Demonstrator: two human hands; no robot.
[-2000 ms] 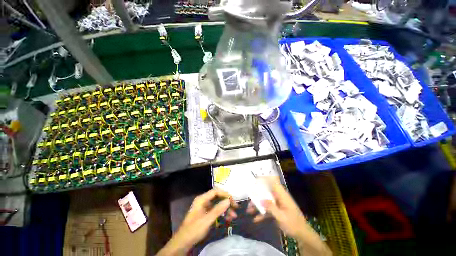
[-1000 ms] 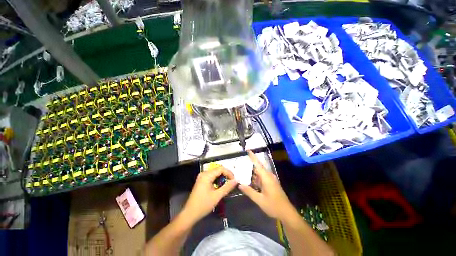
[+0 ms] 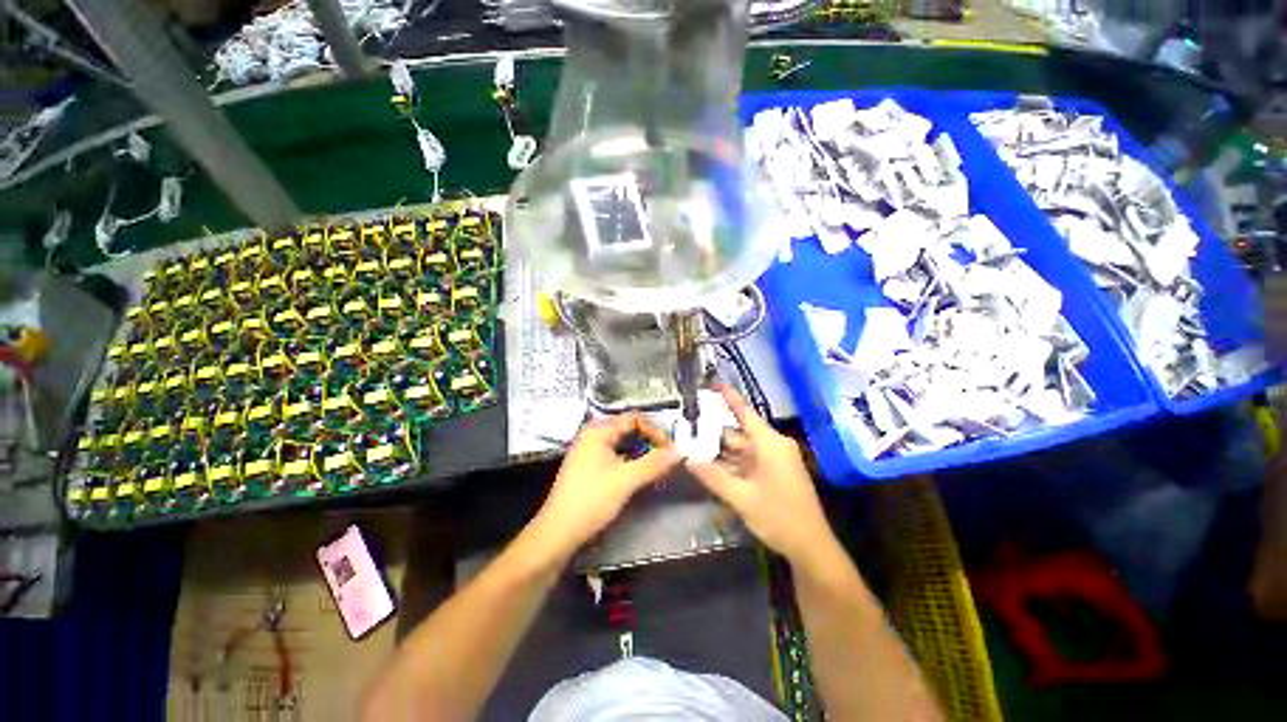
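Note:
My right hand (image 3: 758, 473) holds a small white housing piece (image 3: 702, 427) right at the tip of a dark thin rod (image 3: 687, 370), which looks like a soldering iron, under the clear hood. My left hand (image 3: 610, 468) is beside it, thumb and finger pinched at the housing's left side on a small dark part that looks like a circuit board (image 3: 644, 433); the fingers mostly hide it. The shallow metal tray (image 3: 663, 536) lies below both hands.
The clear fume hood (image 3: 642, 226) hangs above the hands. Rows of green-yellow boards (image 3: 282, 360) cover the black mat at left. Blue bins (image 3: 974, 437) heaped with white housings stand at right. A phone (image 3: 354, 581) and red-handled pliers (image 3: 280, 646) lie on cardboard. A yellow crate (image 3: 939, 607) is below right.
Both hands have moved up and forward from over the metal tray, bringing the white housing to the rod's tip. The view has shifted slightly.

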